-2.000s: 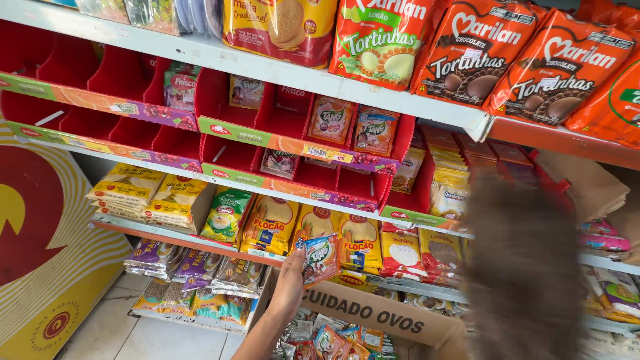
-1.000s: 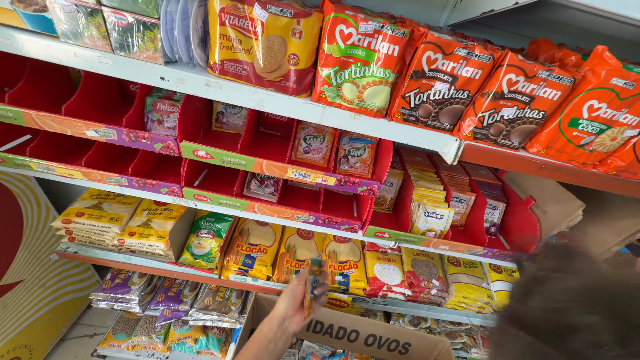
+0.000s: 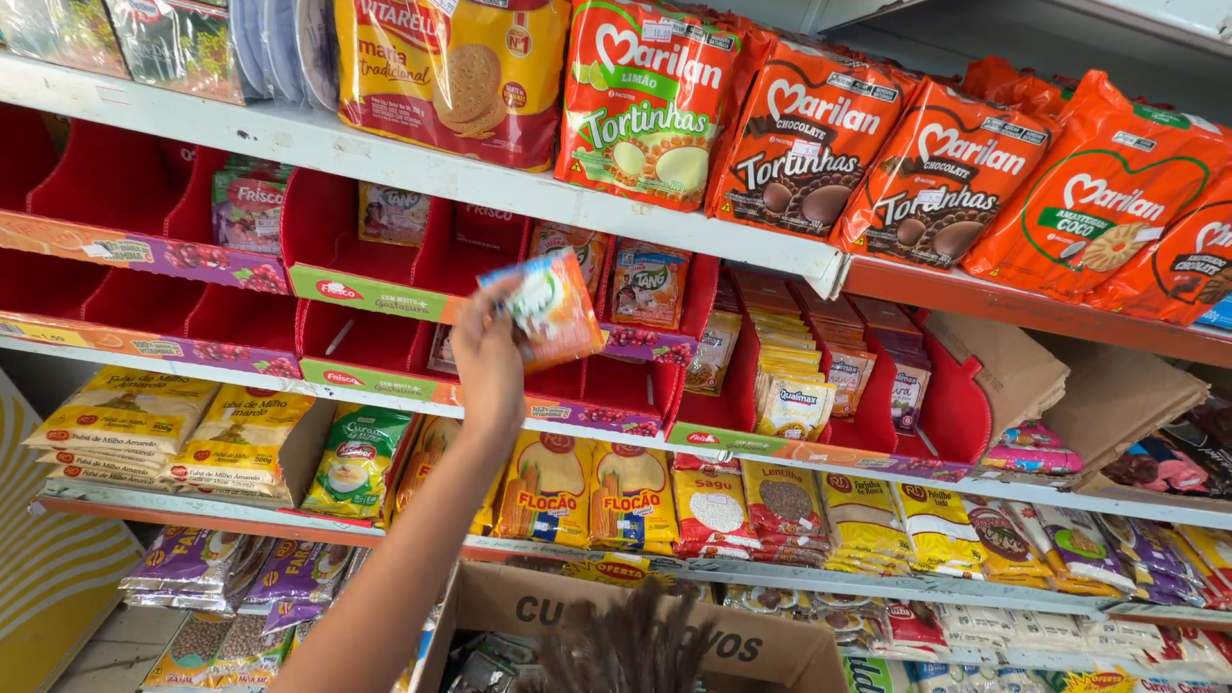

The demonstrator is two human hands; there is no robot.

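Note:
My left hand (image 3: 489, 351) reaches up from the bottom and grips a blue and orange drink-powder sachet (image 3: 551, 306) by its left side. The sachet is tilted in front of the red cardboard display trays (image 3: 361, 226), over the strip between the upper and lower rows. To its right, an upright Tang sachet (image 3: 650, 287) stands in an upper compartment. Farther left are Frisco sachets (image 3: 247, 214). Below, an open cardboard box (image 3: 770, 650) holds more packets (image 3: 491, 662), partly hidden. My right hand is out of view.
Biscuit packs (image 3: 647, 106) line the white shelf (image 3: 462, 183) above. Cornmeal bags (image 3: 130, 414) and Flocão bags (image 3: 547, 488) fill the shelf below. Flattened cardboard (image 3: 1107, 395) leans at the right. Dark, hair-like strands (image 3: 621, 640) cover part of the box.
My left hand has risen with the sachet from just above the cardboard box to the front of the red trays. The dark, hair-like shape has shifted left and lower in view.

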